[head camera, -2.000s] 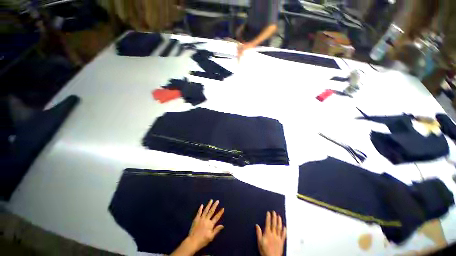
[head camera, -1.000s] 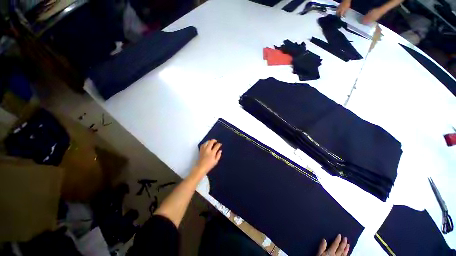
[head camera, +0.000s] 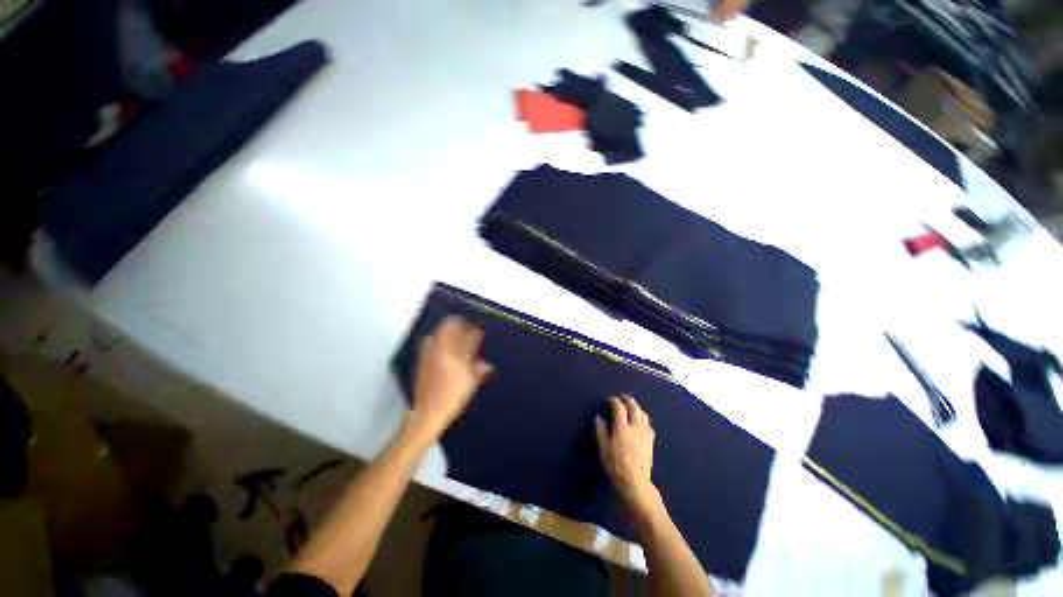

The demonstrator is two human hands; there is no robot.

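Observation:
A dark navy cut panel (head camera: 548, 437) lies flat at the near table edge, with a thin yellow-marked line along its far edge. My left hand (head camera: 449, 367) is over the panel's left end, blurred; whether it holds the cloth cannot be told. My right hand (head camera: 627, 443) rests on the middle of the panel, fingers slightly apart, holding nothing. A thick stack of dark panels (head camera: 676, 262) with yellow-flecked edges lies just beyond. Right-hand dark panels (head camera: 892, 466) with a solid yellow line lie to the right of the handled panel.
On the white table (head camera: 315, 338) are shears (head camera: 921, 379), a red-orange piece (head camera: 550, 112), dark scraps (head camera: 612, 120), a small red item (head camera: 927, 243) and folded dark pieces (head camera: 1020, 408). A long dark cloth (head camera: 175, 163) lies at the left edge. Part of another person's hand shows at the far edge.
My right hand has moved left from the panel's right end to its middle. My left hand remains near the left end. The camera view has shifted.

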